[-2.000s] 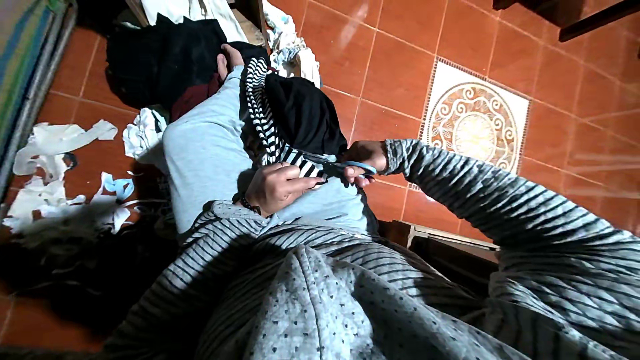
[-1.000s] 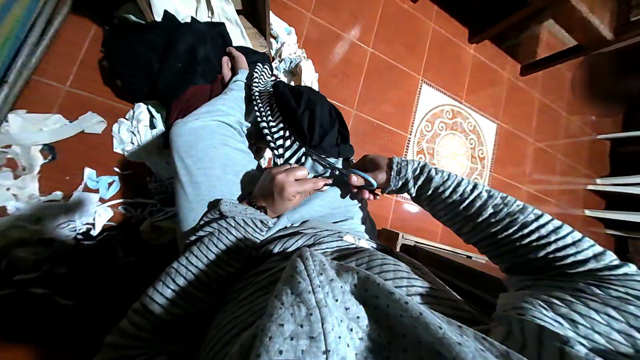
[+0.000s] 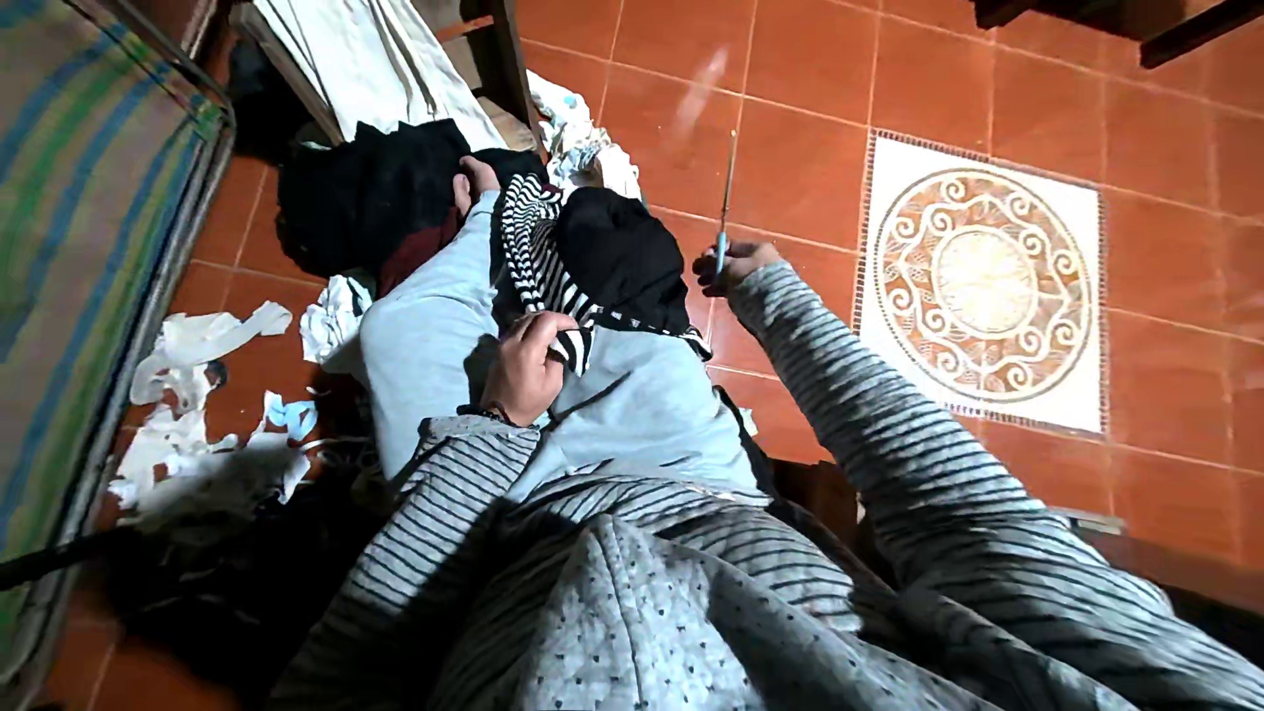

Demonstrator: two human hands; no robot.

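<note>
My left hand [image 3: 528, 365] grips the lower end of a black-and-white striped cloth [image 3: 533, 242] above my lap. Out to the right, over the floor, my right hand [image 3: 736, 267] holds a pair of scissors [image 3: 722, 247] by its light blue handles, blades pointing away from me. The scissors are seen edge-on and touch no cloth. A black cloth [image 3: 617, 257] lies beside the striped one, on my leg in light grey trousers [image 3: 652, 405]. Part of a bare foot shows at the far end of the other trouser leg, against a dark cloth pile.
Black and dark red cloth [image 3: 380, 197] is heaped at the far left, by a wooden frame with white cloth [image 3: 395, 69]. White and light blue scraps [image 3: 178, 425] lie on the tiled floor at left. A striped panel [image 3: 79, 227] stands at the left edge.
My right hand has moved with the scissors away from the striped cloth, out to the right. Earlier both hands were close together at the cloth. My left hand still holds it.
</note>
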